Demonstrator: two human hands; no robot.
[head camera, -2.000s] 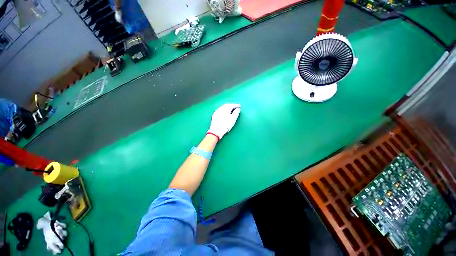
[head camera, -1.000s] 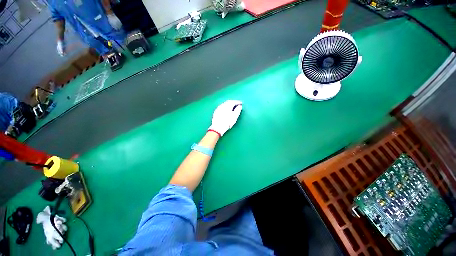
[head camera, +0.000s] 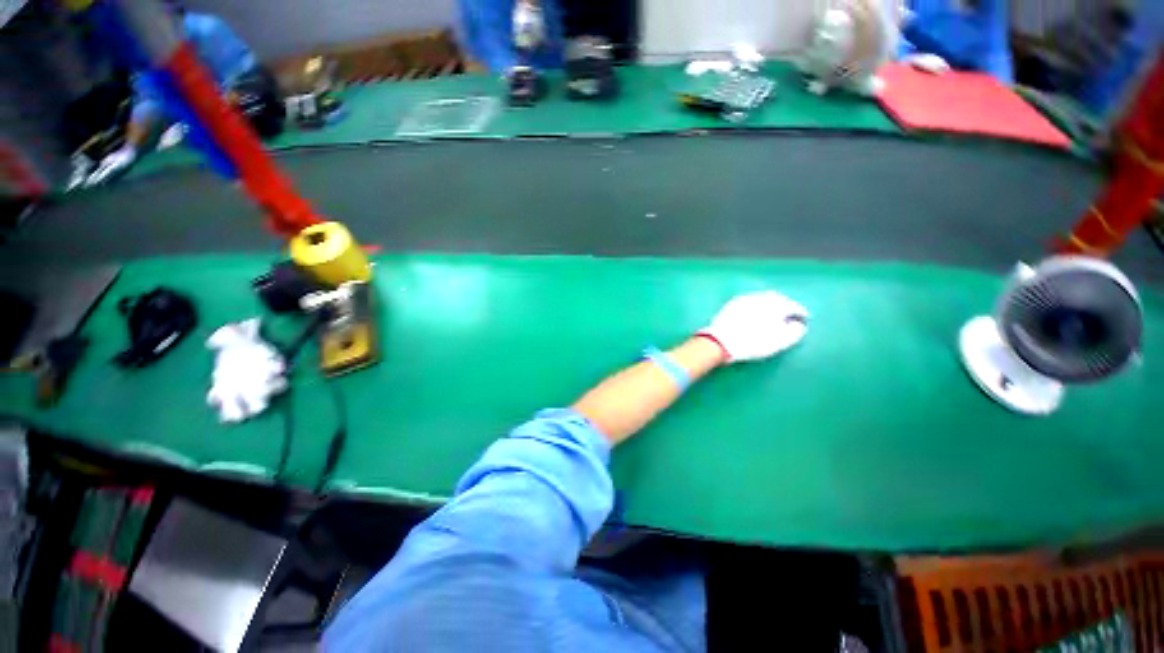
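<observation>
My left hand (head camera: 761, 327), in a white knit glove with a red cuff edge, rests on the smooth green mat (head camera: 511, 344). Its fingers look curled, with a small dark spot near their tips; I cannot tell whether it holds anything. A light blue strap (head camera: 668, 367) is round the left wrist. At the bottom right, a corner of a green circuit board (head camera: 1100, 638) shows over the orange-brown slotted grate (head camera: 983, 606), mostly cut off. My right hand is out of the picture.
A white desk fan (head camera: 1070, 322) stands right of my hand. At left are a yellow roll-like piece (head camera: 331, 253), a stand with cables and loose white gloves (head camera: 245, 370). Beyond the dark strip (head camera: 574, 191), people in blue and a red mat (head camera: 970, 105) show.
The view has swung left, so the fan, grate and board have shifted right and down in the picture. My left hand still lies on the mat.
</observation>
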